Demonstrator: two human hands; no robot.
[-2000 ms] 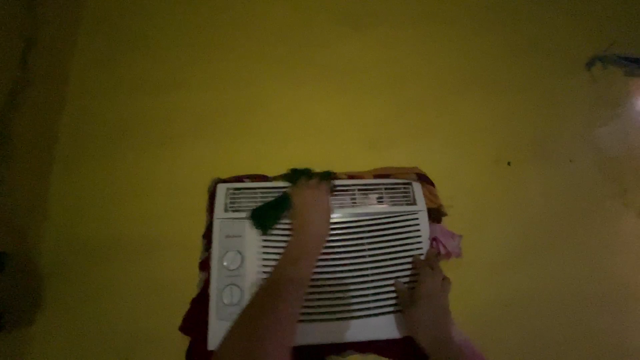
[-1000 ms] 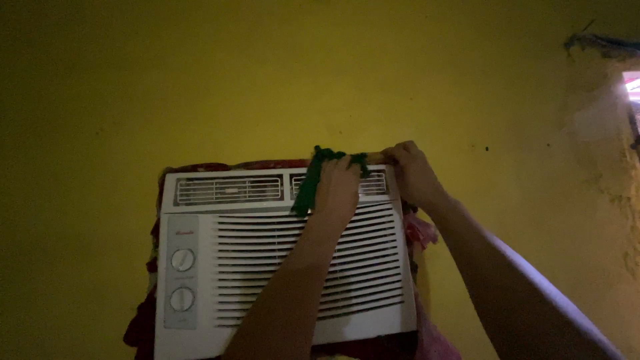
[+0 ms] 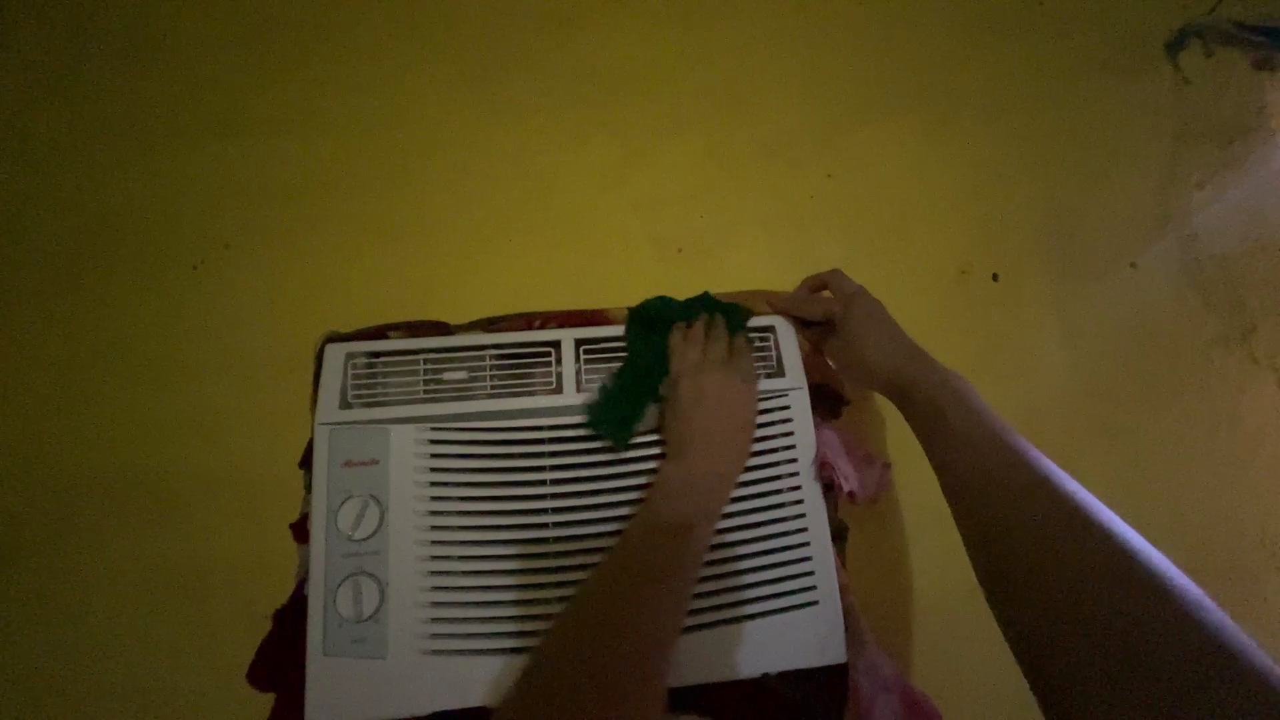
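A white window air conditioner (image 3: 402,560) with a louvered front grille, two top vents and two round knobs is set in a yellow wall. My left hand (image 3: 710,400) presses a green cloth (image 3: 630,385) against the right-hand top vent and upper rim. Part of the cloth hangs over the grille's upper edge. At the unit's top right corner, my right hand (image 3: 850,330) has its fingers on the orange-brown fabric (image 3: 752,298) tucked around the unit. Whether those fingers pinch the fabric is unclear.
Dark red fabric (image 3: 275,645) sticks out at the lower left of the unit. Pink fabric (image 3: 850,465) bulges from its right side. A dark, frayed-looking thing (image 3: 1225,42) is on the wall at the upper right.
My right hand has moved from the unit's right side up to its top right corner. My left hand has moved the green cloth rightward along the top vents. The view has shifted.
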